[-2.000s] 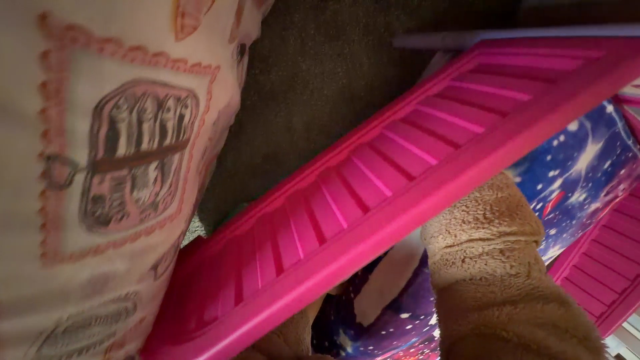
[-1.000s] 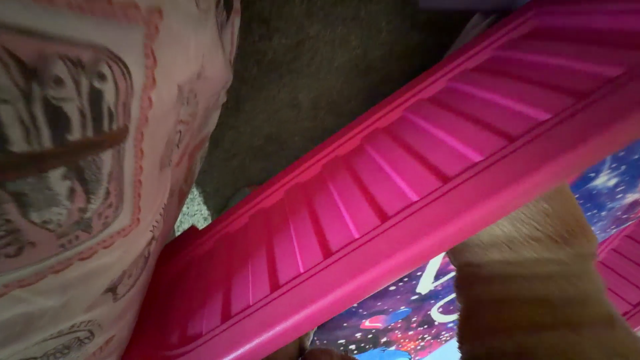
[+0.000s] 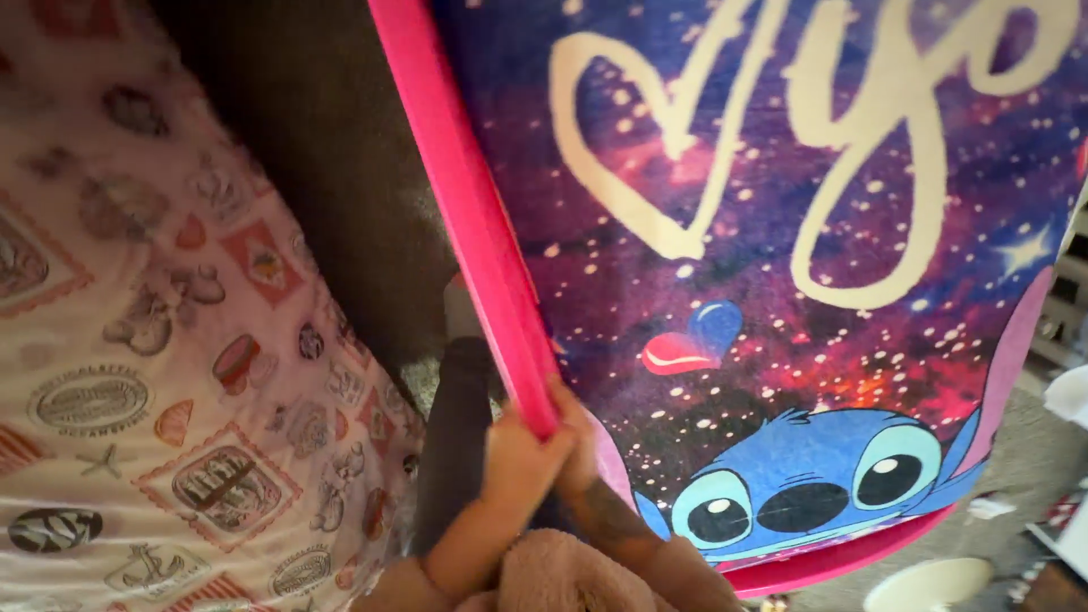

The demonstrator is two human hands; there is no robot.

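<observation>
A pink plastic panel slants down the middle of the view, seen nearly edge-on. My left hand grips its lower end from the left, and my right hand closes around the same end from the right, the two touching. Right beside the panel lies a galaxy-print cloth with a blue cartoon face, hearts and large pale lettering. A curved pink plastic edge shows beneath the cloth's bottom. What supports the cloth is mostly hidden.
Bedding printed with stamps and shells fills the left side. A dark surface stands between it and the panel. Carpet, a pale oval object and scattered small items appear at the lower right.
The ribbed face of the pink panel, broad across the view earlier, is now turned out of sight. Both my hands are now together at its end. Much more of the galaxy-print cloth shows.
</observation>
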